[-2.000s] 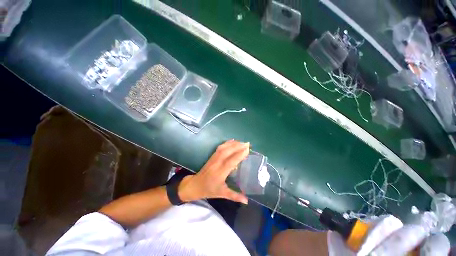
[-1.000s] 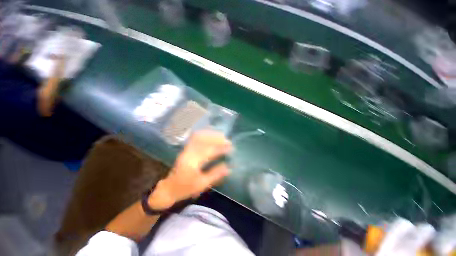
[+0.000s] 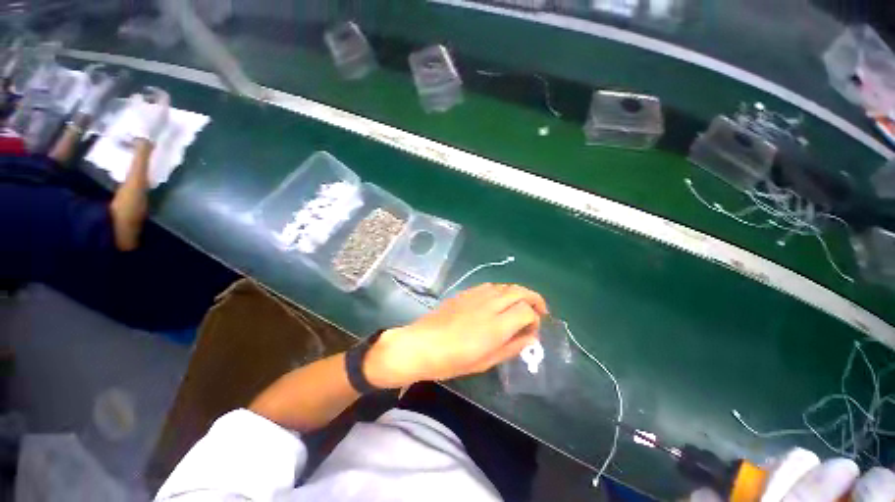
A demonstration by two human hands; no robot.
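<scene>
A clear plastic housing (image 3: 548, 376) lies on the bench at the centre, with a white plastic part (image 3: 532, 355) on it and a wire lead (image 3: 612, 377) trailing to its right. My bare left hand (image 3: 481, 331) is over the housing's upper left, its fingertips bent down by the white part; whether they pinch something is hidden. My gloved right hand (image 3: 810, 480), cut off at the lower right, holds the electric screwdriver (image 3: 748, 480). The screwdriver's bit points left towards the housing, apart from it.
Tubs of white parts (image 3: 320, 216) and screws (image 3: 369, 245) stand left of another housing (image 3: 424, 252). A tangled wire bundle (image 3: 864, 407) lies right. Several housings sit on the belt beyond the pale rail (image 3: 589, 204). A neighbour's arm (image 3: 130, 208) reaches over white cloth. A carton (image 3: 231, 377) stands below.
My left hand has moved right from near the screw tub to the centre housing. The view had swung left, bringing the neighbour in. The screwdriver stays in my right hand.
</scene>
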